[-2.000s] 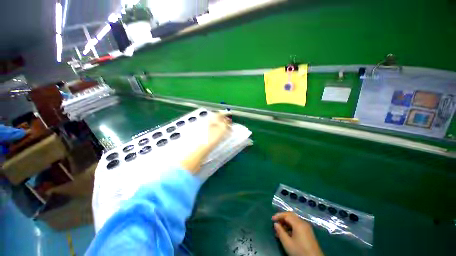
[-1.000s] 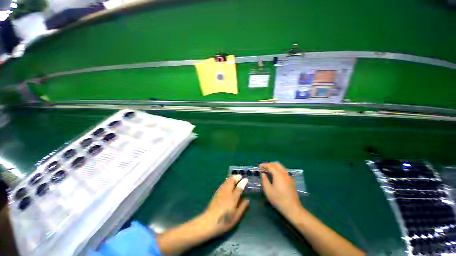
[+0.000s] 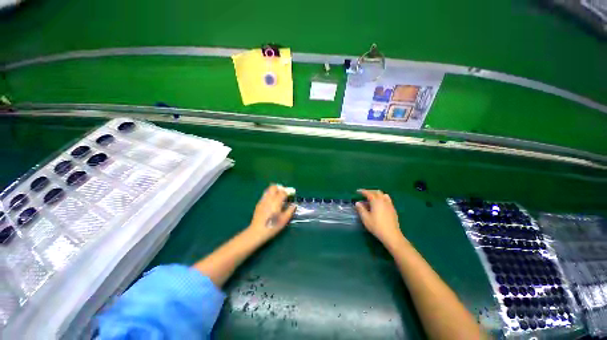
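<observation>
A strip of clear carrier film (image 3: 326, 212) with one row of small black dots lies in front of me, between my hands. My left hand (image 3: 271, 211) is at its left end, with a white wrap on one finger. My right hand (image 3: 378, 211) is at its right end. The fingertips of both hands touch or pinch the film ends; the exact grip is hard to see.
A stack of white blister trays (image 3: 143, 174) with black discs stands at left. A full sheet of black dots (image 3: 516, 265) lies at right, beside a greyer film sheet (image 3: 582, 255). A loose black piece (image 3: 420, 186) lies toward the back. Dark specks lie near the front.
My left hand has come from the tray stack to the film strip. My hands have since moved apart to the strip's two ends. The view has turned right.
</observation>
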